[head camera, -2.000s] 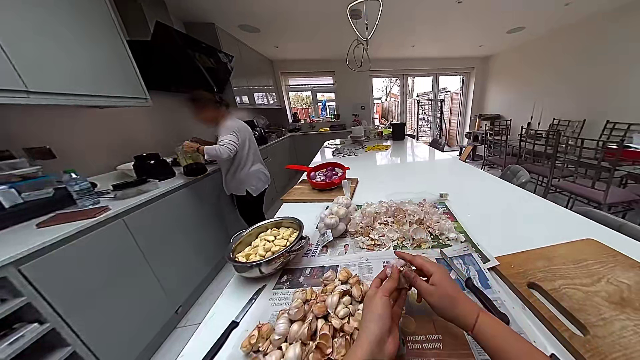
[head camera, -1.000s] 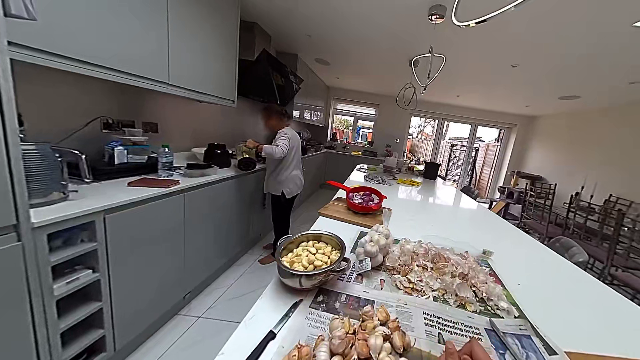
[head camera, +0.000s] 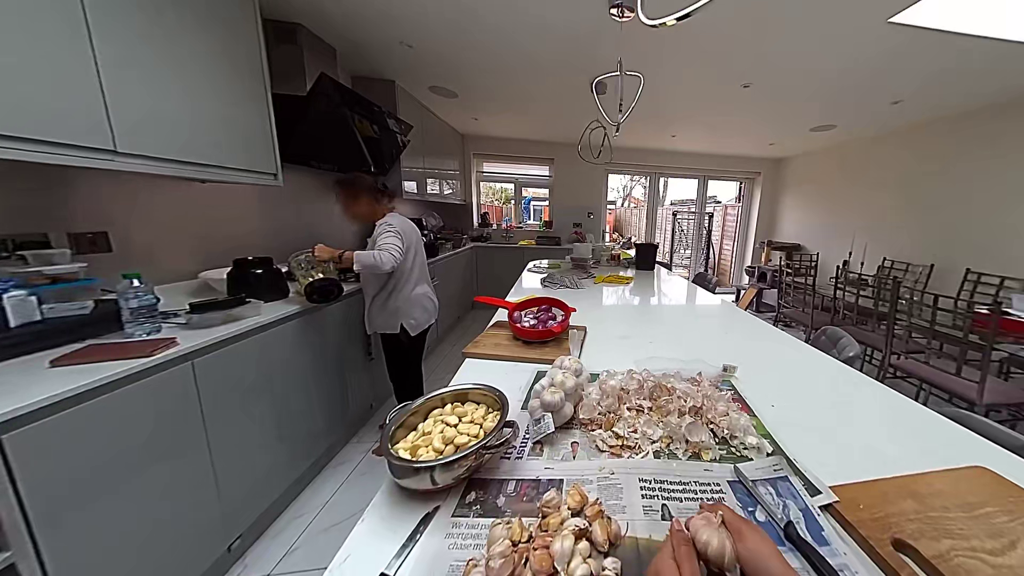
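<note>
Low in the view, my left hand and my right hand meet around a garlic bulb; the right hand's fingers wrap its far side and the left fingertips touch it. Left of them, unpeeled garlic cloves lie heaped on newspaper. A steel pot of peeled cloves stands beyond. Behind lie a pile of garlic skins and whole bulbs in a net. One knife rests left of the cloves, another just right of my hands.
A wooden board lies at the right edge. Farther along the island, a red colander of red onions sits on another board. A person at the left counter holds a glass jug.
A whole garlic bulb now shows between my hands, which were largely below the view one second ago. The view has swung left and back. The other person now holds the jug tilted.
</note>
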